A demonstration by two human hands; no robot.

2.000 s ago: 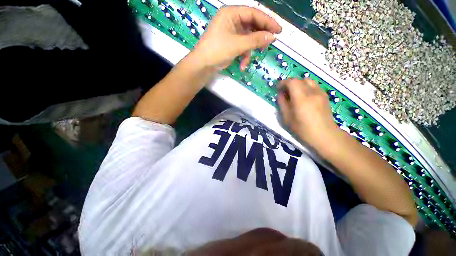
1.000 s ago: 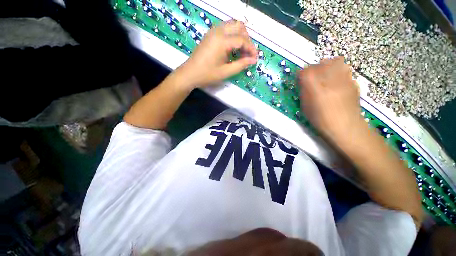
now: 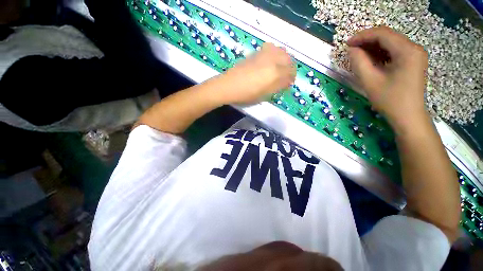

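Observation:
Green circuit boards (image 3: 339, 114) lie in a long strip across the view, with many dark, pale-topped parts standing on them. My left hand (image 3: 267, 73) is over the boards, fingers curled down and blurred; whether it holds anything is hidden. My right hand (image 3: 392, 71) is at the near edge of a heap of small cream-white loose parts (image 3: 455, 69). Its thumb and forefinger tips are close together beside the heap. I cannot tell if a part is between them.
A white rail (image 3: 280, 32) runs between boards and heap; another (image 3: 286, 123) runs on my side. A person's dark clothing and grey cloth (image 3: 79, 108) are at the left. Blurred boxes and a clear bag (image 3: 97, 142) are below.
My right hand has moved from over the boards out to the heap. My left hand has moved slightly right and down, with its fingers now curled. The boards show in a different position.

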